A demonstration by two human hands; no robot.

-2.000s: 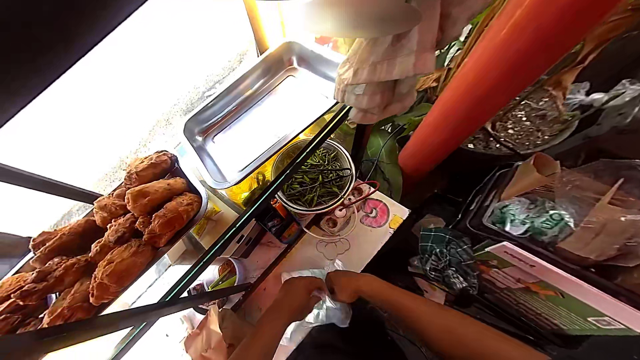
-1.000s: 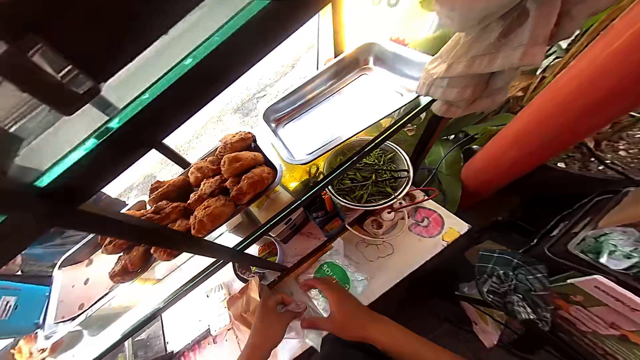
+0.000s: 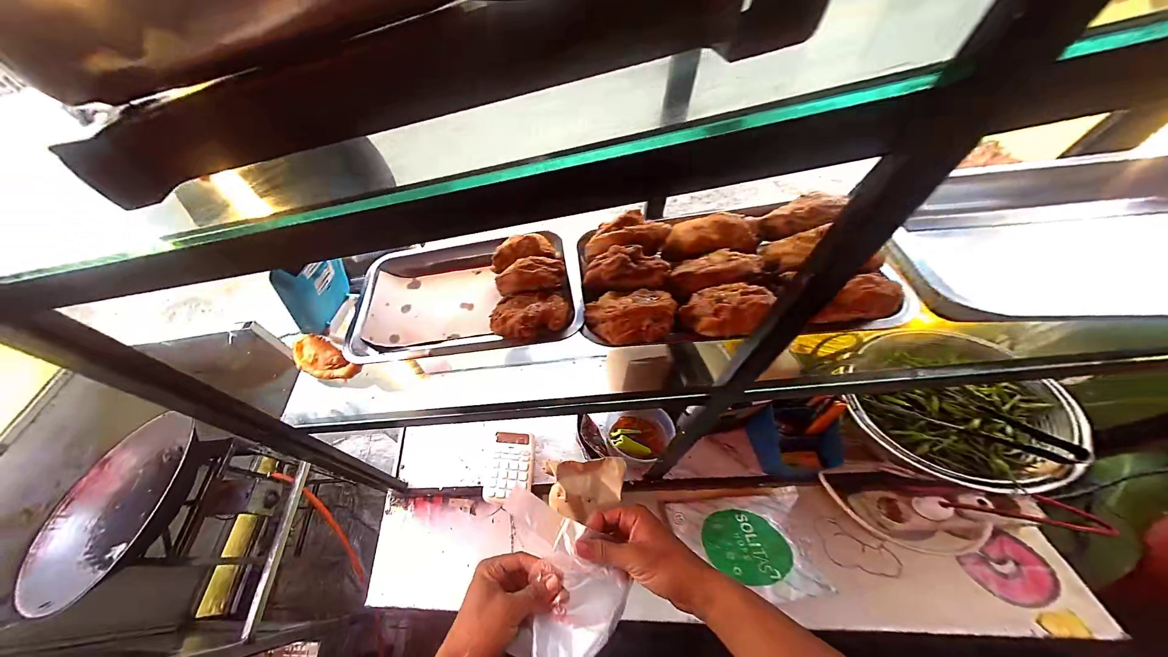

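Low in the middle of the head view, my left hand [image 3: 514, 598] pinches one side of a thin clear plastic bag [image 3: 584, 610]. The fingers of my right hand [image 3: 646, 554] grip the bag's upper edge on the other side, beside a brown paper wrapper [image 3: 587, 485]. How far the paper lies inside the bag, I cannot tell. A plastic packet with a green round print [image 3: 748, 546] lies flat on the counter, right of my right hand. Behind the hands are a white calculator [image 3: 509, 467] and a small bowl of sauce with green chillies [image 3: 639, 433].
Trays of fried pieces [image 3: 721, 274] stand on the glass shelf, partly behind a dark metal frame post [image 3: 808, 292]. At right are an empty metal tray [image 3: 1049, 265] and a basin of green chillies [image 3: 967, 420]. A large wok [image 3: 105, 520] sits on a stove at left.
The view has swung left, bringing the wok and calculator in. The bag is now held up beside the brown paper. The packet with the green print now lies right of my hands.
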